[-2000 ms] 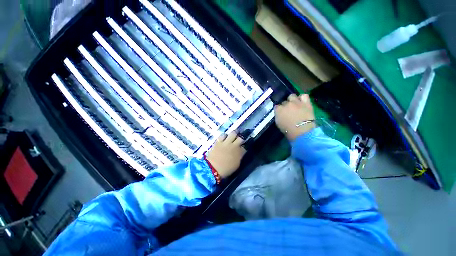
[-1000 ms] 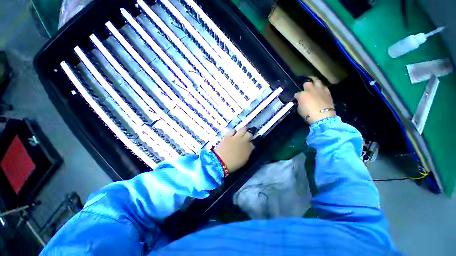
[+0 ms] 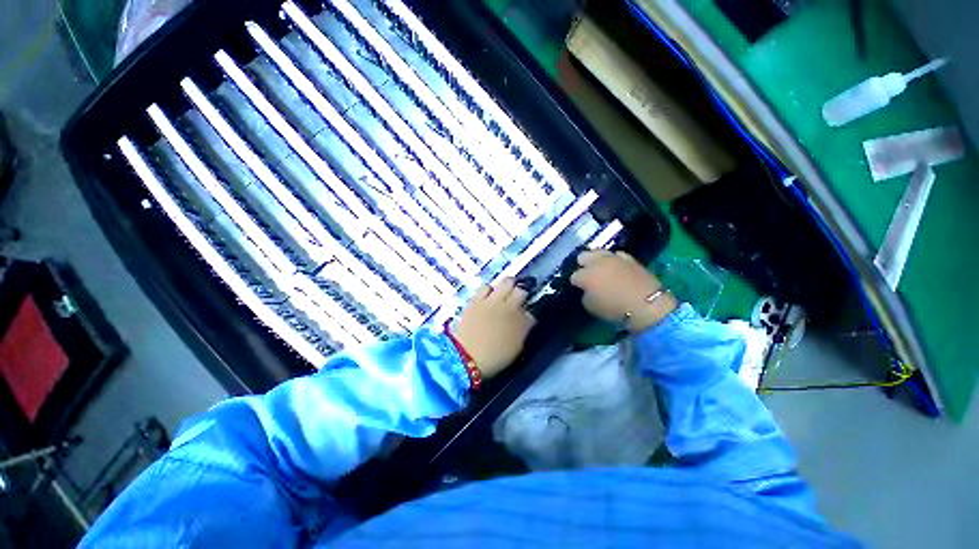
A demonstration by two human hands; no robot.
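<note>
Long narrow bright white strips (image 3: 322, 172) with dark marks along their edges lie in parallel rows in a black tote (image 3: 183, 306). Two shorter strips lie crosswise at the end nearest me; the outer crosswise strip (image 3: 608, 235) is partly under my hands. My left hand (image 3: 495, 328), with dark finger tips and a red bracelet, has its fingers on these strips. My right hand (image 3: 616, 285) is close to its right, fingertips on the outer strip near the tote's rim. The fingertips are small and dark, so the exact hold is hard to see.
A crumpled pale bag (image 3: 585, 413) lies below the tote. A cardboard box (image 3: 649, 97) is beyond it. The green shelf (image 3: 816, 64) at right holds a white squeeze bottle (image 3: 864, 99) and two flat pale strips (image 3: 910, 220). A red-lined tray (image 3: 32, 359) is at far left.
My right hand has moved left and down from the tote's corner, closer to my left hand. My left hand stays at the crosswise strips. The view has shifted slightly.
</note>
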